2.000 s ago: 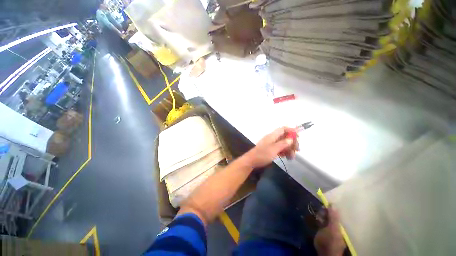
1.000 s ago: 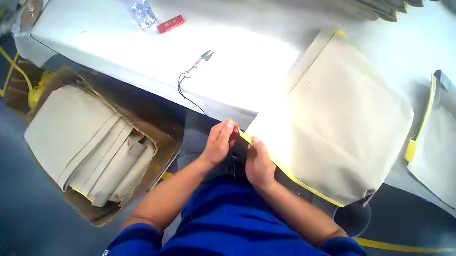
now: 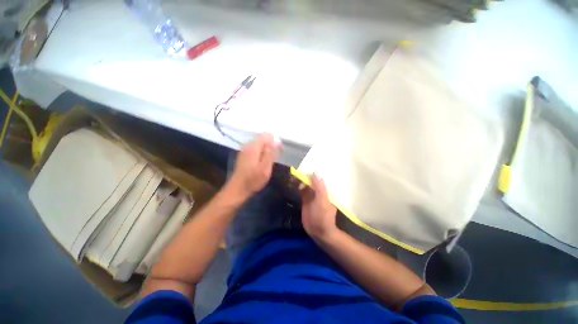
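Observation:
A beige-grey bag body (image 3: 418, 145) lies on the white table, its near edge with a yellow binding (image 3: 380, 236) hanging at the table edge. My right hand (image 3: 319, 207) grips this edge near its left corner, where a short yellow end (image 3: 300, 176) sticks out past the fingertips. My left hand (image 3: 256, 166) is just left of that corner, apart from it, fingers curled and blurred; whether it holds anything is not clear. Thread snips (image 3: 241, 88) with a dark cord lie on the table beyond my left hand.
A red lighter (image 3: 203, 48) and a clear bottle (image 3: 167, 37) lie at the back left. A carton (image 3: 114, 288) of beige pieces stands below the table on the left. Another bag piece (image 3: 545, 164) with yellow edge lies at the right. Stacked pieces (image 3: 443, 9) are at the back.
My left hand put the snips down, then held something red at the yellow corner, and has now moved off to the left. My right hand still grips the edge. The view has swung right.

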